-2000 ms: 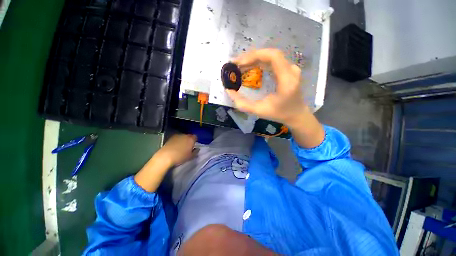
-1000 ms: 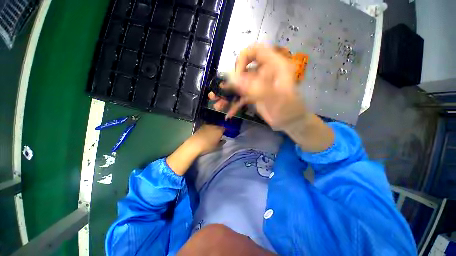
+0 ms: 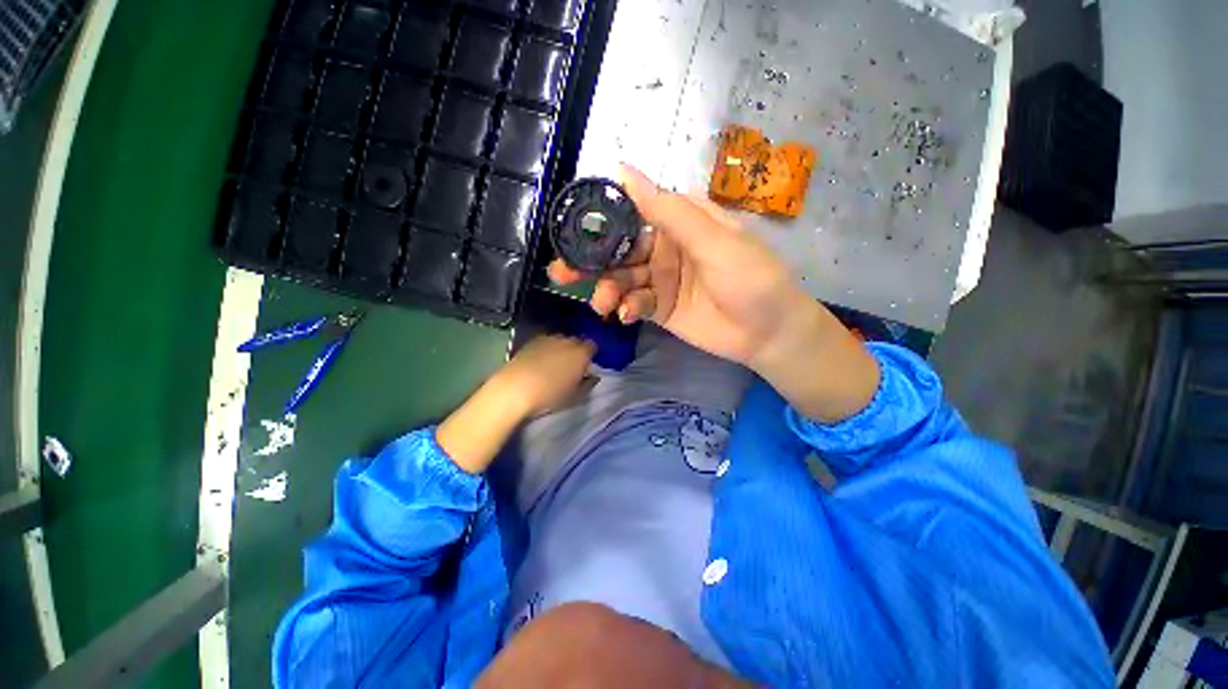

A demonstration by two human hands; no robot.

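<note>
A round black housing with a pale centre is held in my right hand, its face turned up, beside the right edge of the black tray. The orange fixture stands on the speckled grey plate, with no hand on it. One round black part sits in a pocket of the tray. My left hand is low, in front of my body by a dark blue thing; its fingertips are partly hidden, and whether it holds anything cannot be told.
Blue-handled snips lie on the green bench below the tray. White scraps lie near them. A green surface with a pale rail runs along the left. A dark ribbed box stands to the right of the machine.
The housing has moved from in front of the orange fixture left to the tray's edge, in my right hand. The fixture is now uncovered. The view has shifted, and my left hand has stayed low.
</note>
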